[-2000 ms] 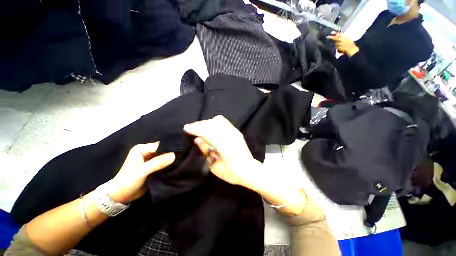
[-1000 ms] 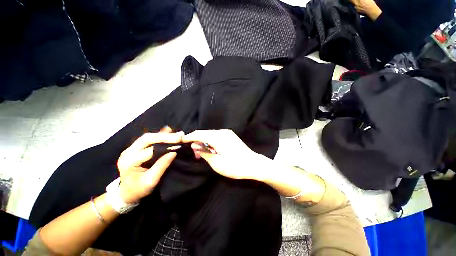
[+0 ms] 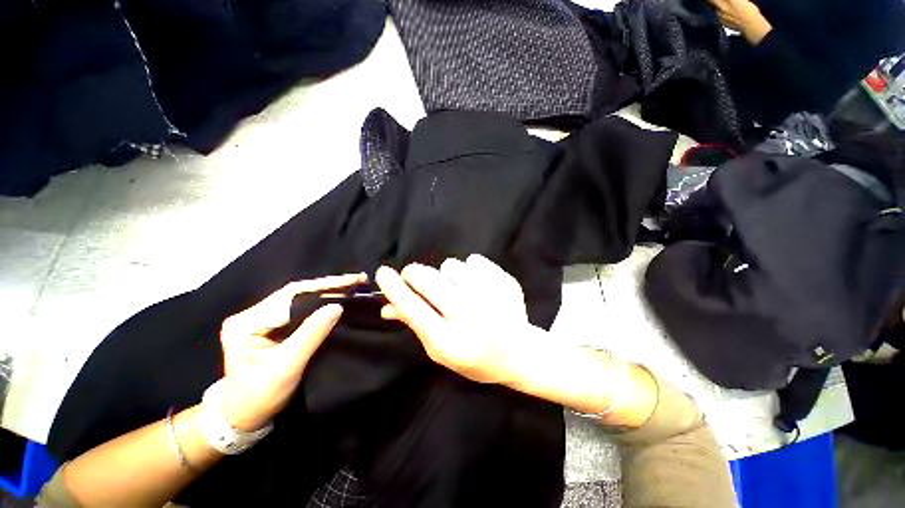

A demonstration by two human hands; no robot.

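Observation:
A large black garment [image 3: 466,213] is spread over the table, with a checked lining flap at its upper left and a white-grid lining at the bottom. My left hand [image 3: 273,342] pinches a narrow black fold of it between thumb and fingers. My right hand [image 3: 461,313] is at the right end of the fold, fingers curled. A thin shiny blade [image 3: 352,295] of the thread snips lies along the fold between my hands; the rest of the snips is hidden in my right hand. A short pale thread line marks the cloth above.
A white table [image 3: 119,223] lies under the work. Dark navy cloth [image 3: 69,89] is at upper left, patterned grey-black pieces [image 3: 506,60] at the far side. A black backpack [image 3: 794,258] is on the right, a blue bin [image 3: 784,476] below. A person's hand [image 3: 744,18] shows at the top.
The view first tilted down, hiding the coworker's masked face. My right hand has turned, its back now hiding the snips' handle. My left hand still pinches the fold.

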